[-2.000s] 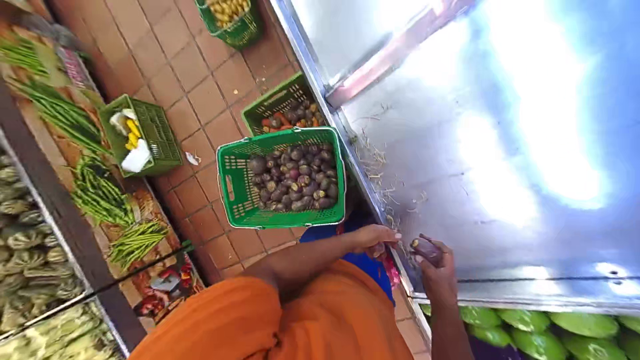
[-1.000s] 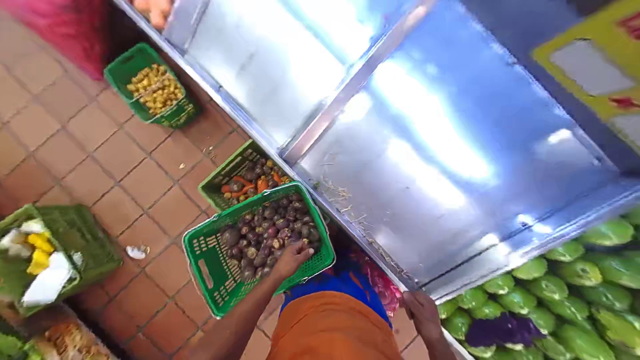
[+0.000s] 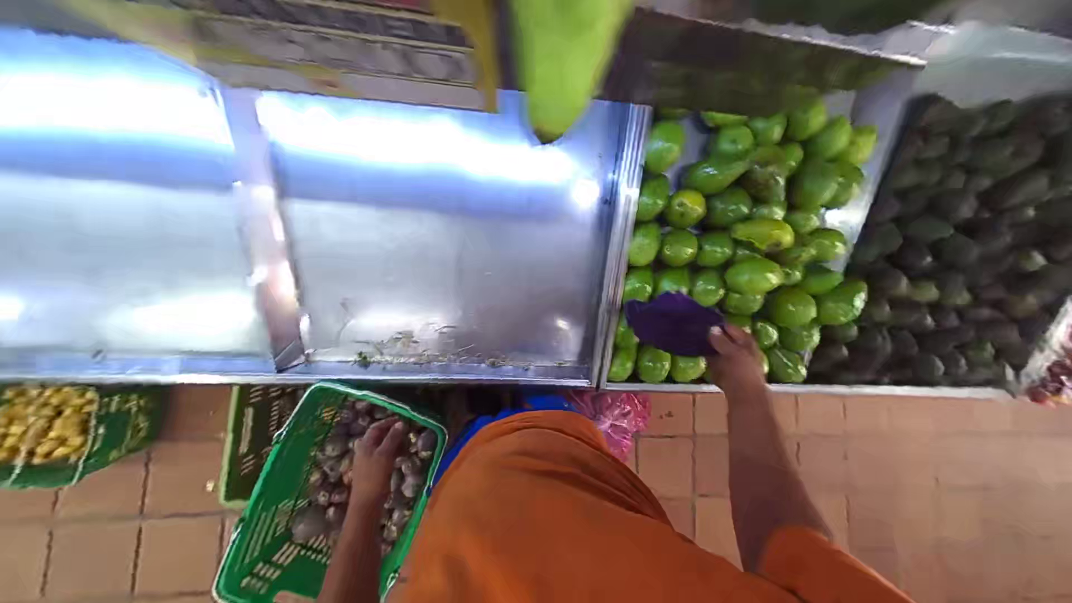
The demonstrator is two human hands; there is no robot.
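Note:
My left hand [image 3: 378, 452] reaches into a green plastic basket [image 3: 276, 456] and rests on the round dark purple vegetables [image 3: 335, 465], which look like beets; whether its fingers grip one is unclear. At the right, my right hand [image 3: 735, 356] has its thumb and fingers closed on the edge of a purple cloth [image 3: 674, 325]. The cloth lies over the front left part of a pile of green avocados [image 3: 754, 275] in a metal display bin.
A metal display tray [image 3: 444, 251] with scattered plant bits adjoins the avocados. Darker avocados [image 3: 946, 251] lie farther right. Behind the green basket is an olive crate [image 3: 243, 435]; a basket of small yellow produce [image 3: 50, 423] stands at left. A pink plastic bag [image 3: 615, 419] is beside my body.
The view has swung right. My right hand has moved from the metal tray's edge to the purple cloth, which it now holds. Two seconds ago my hands were together, with a dark vegetable in the right.

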